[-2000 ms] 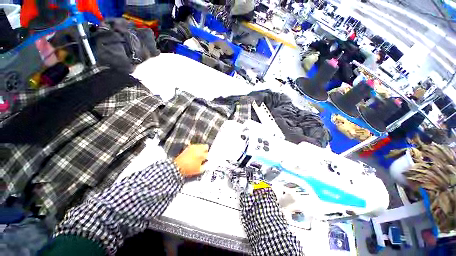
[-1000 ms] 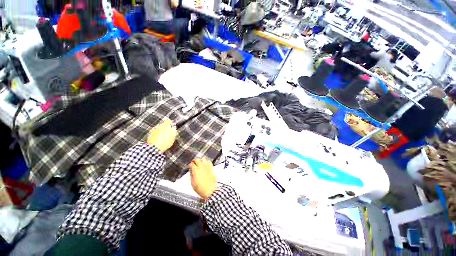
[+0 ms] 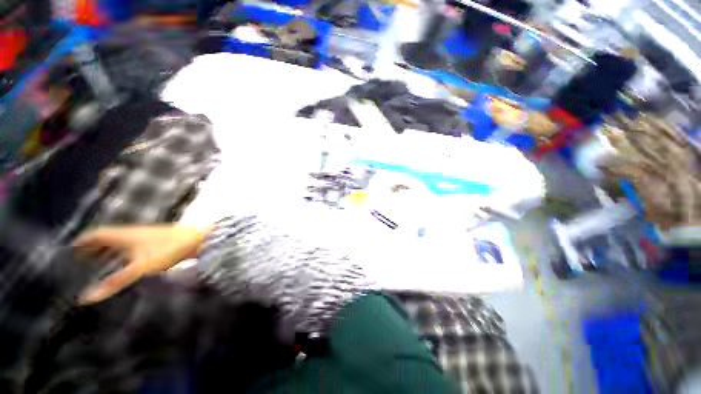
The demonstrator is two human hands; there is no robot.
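The picture is blurred. My right hand (image 3: pixel 146 250) reaches across to the left over dark plaid cloth (image 3: pixel 46 285), thumb and fingers apart; no grip shows. Its arm has a gingham oversleeve over a green sleeve. My left hand is not in view. More plaid pieces (image 3: pixel 157 154) lie at the left of the white table (image 3: pixel 238 96). The white sewing machine (image 3: pixel 492 165) with a blue stripe stands at centre right. Its needle area (image 3: pixel 330 188) has no plaid cloth or hand at it. Black snips (image 3: pixel 383 219) lie just in front.
Dark cloth (image 3: pixel 419 111) is heaped behind the machine. Plaid cloth (image 3: pixel 469 338) hangs over the table edge at lower right. A blue bin (image 3: pixel 615 350) stands on the floor at far right. Brown cloth bundles (image 3: pixel 653 169) are at the right.
The view has shifted, and the machine sits higher and further left. My right hand has swung from beside the plaid near the needle to the far left. My left hand has gone from view.
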